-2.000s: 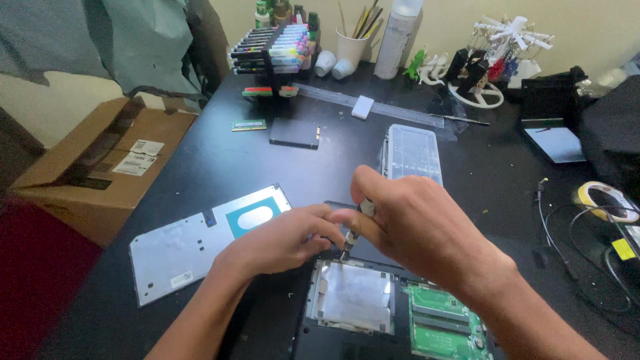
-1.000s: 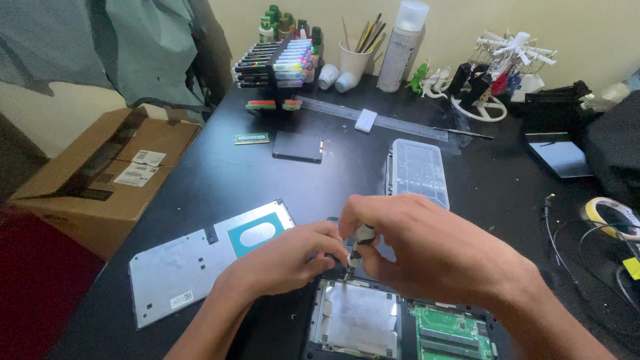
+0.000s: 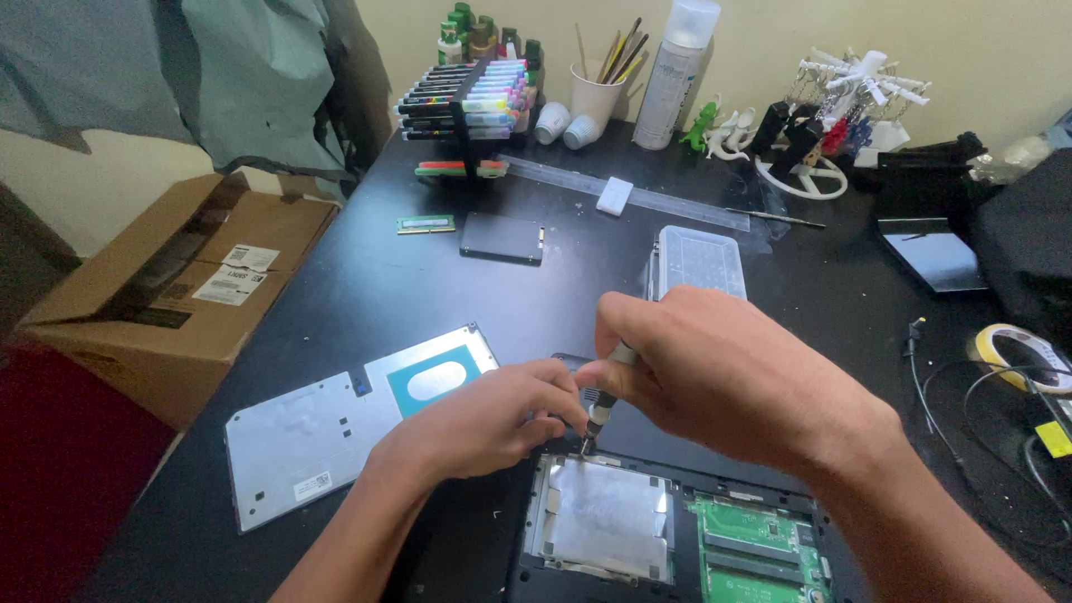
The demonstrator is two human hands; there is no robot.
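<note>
My right hand [image 3: 720, 377] grips a small screwdriver [image 3: 601, 410], tilted, its tip at the upper left edge of a metal drive bracket [image 3: 611, 511]. That bracket lies in the opened underside of a black laptop [image 3: 685, 536], beside a green circuit board with memory slots [image 3: 754, 528]. My left hand [image 3: 494, 414] is curled next to the screwdriver's tip, its fingertips close to the shaft; whether they hold anything is hidden. Left of it lies a metal-lined cover panel [image 3: 293, 427]. Farther back are a memory module [image 3: 425, 224] and a black 2.5-inch drive [image 3: 502, 238].
Behind my right hand lies a clear plastic case [image 3: 702, 255]. A marker rack [image 3: 462, 109], a cup of brushes [image 3: 596, 92], a spray can [image 3: 674, 75] and a ruler [image 3: 687, 203] line the back. Cables [image 3: 930, 402] and a tape roll [image 3: 1023, 356] sit right; a cardboard box [image 3: 184, 293] stands left.
The screwdriver stays in my right hand at the bracket's upper edge. Both hands have kept nearly the same place, with only a small shift in the right hand's pose.
</note>
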